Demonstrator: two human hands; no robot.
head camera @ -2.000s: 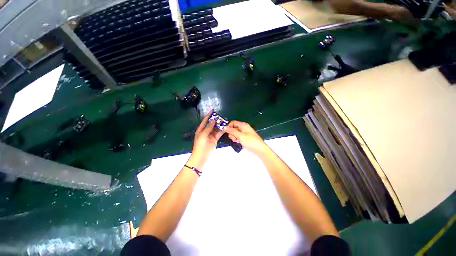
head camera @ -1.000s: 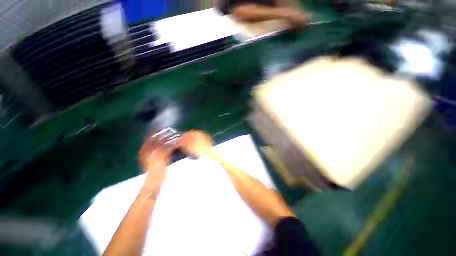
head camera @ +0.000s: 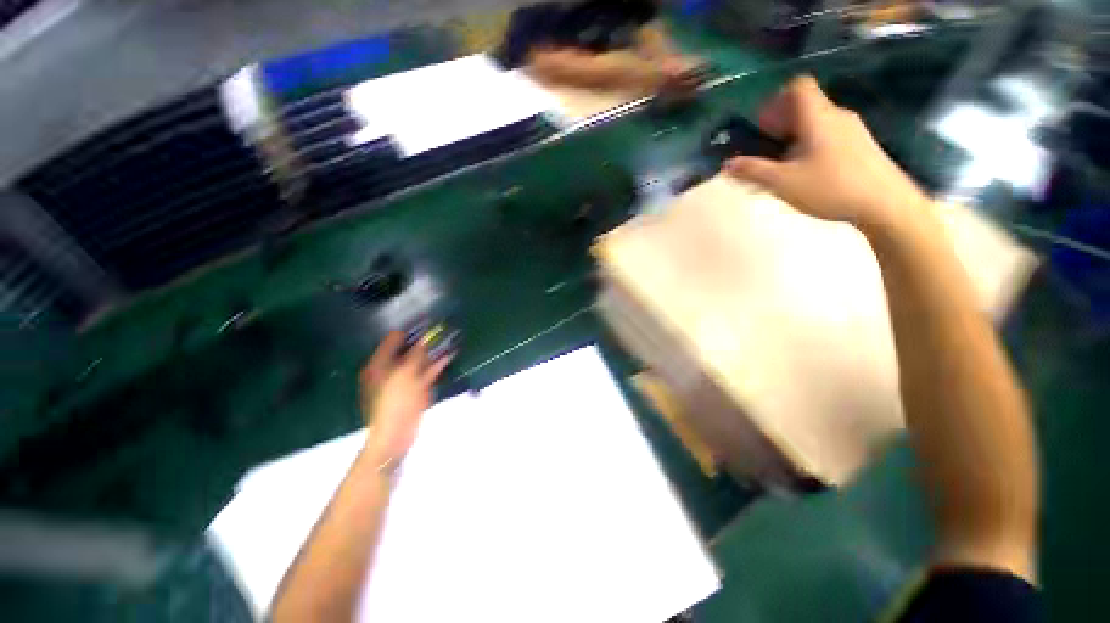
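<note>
My left hand holds a small circuit board assembly with a yellow spot, at the far edge of the white work sheet. The board is blurred. My right hand is at the far edge of the tan-topped cardboard stack. Its thumb and fingers are around a black block, which looks like a housing or unit; which one I cannot tell.
A dark part with a cord lies on the green bench beyond my left hand. Black layered stacks, another white sheet and a blue bin are across the bench. A coworker's arm is at the far side.
My right hand has left the board and moved far to the right, over the cardboard stack, onto a black block. My left hand keeps the board. The view has turned right since the earliest frame.
</note>
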